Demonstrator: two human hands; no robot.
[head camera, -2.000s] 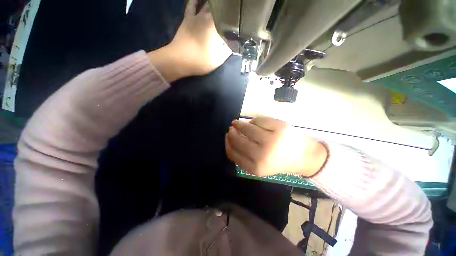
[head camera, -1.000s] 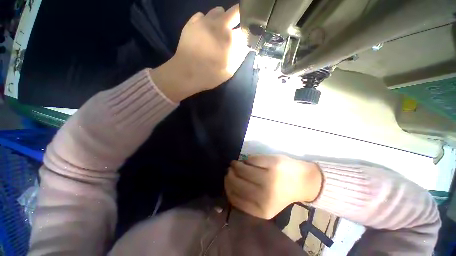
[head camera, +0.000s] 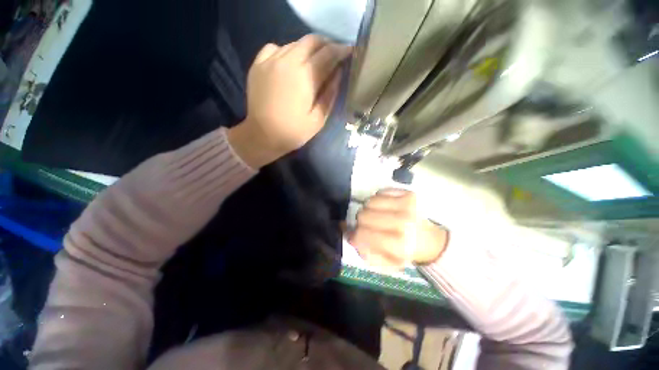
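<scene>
A large black fabric panel (head camera: 238, 209) spreads over the table and down to my lap. Its right edge runs up to the lit presser foot (head camera: 370, 131) of the cream sewing machine (head camera: 405, 65). My left hand (head camera: 289, 101) lies on the fabric left of the machine head, fingers bent; its fingertips are partly hidden, and I cannot tell whether they grip. My right hand (head camera: 394, 230) pinches the fabric's right edge below the needle area, near the table's front edge. The picture is blurred and overexposed around the needle.
The green table edge (head camera: 390, 283) runs below my right hand. A pale open tray (head camera: 620, 296) stands at the right end. The machine's green panel has a lit screen (head camera: 598, 181). A blue crate (head camera: 29, 224) is at the left. A tan item (head camera: 405, 347) with dark straps lies below the table.
The view has shifted and tilted, showing the screen and tray. My right hand has moved up along the fabric edge, closer to the needle. My left hand remains on the fabric beside the machine head.
</scene>
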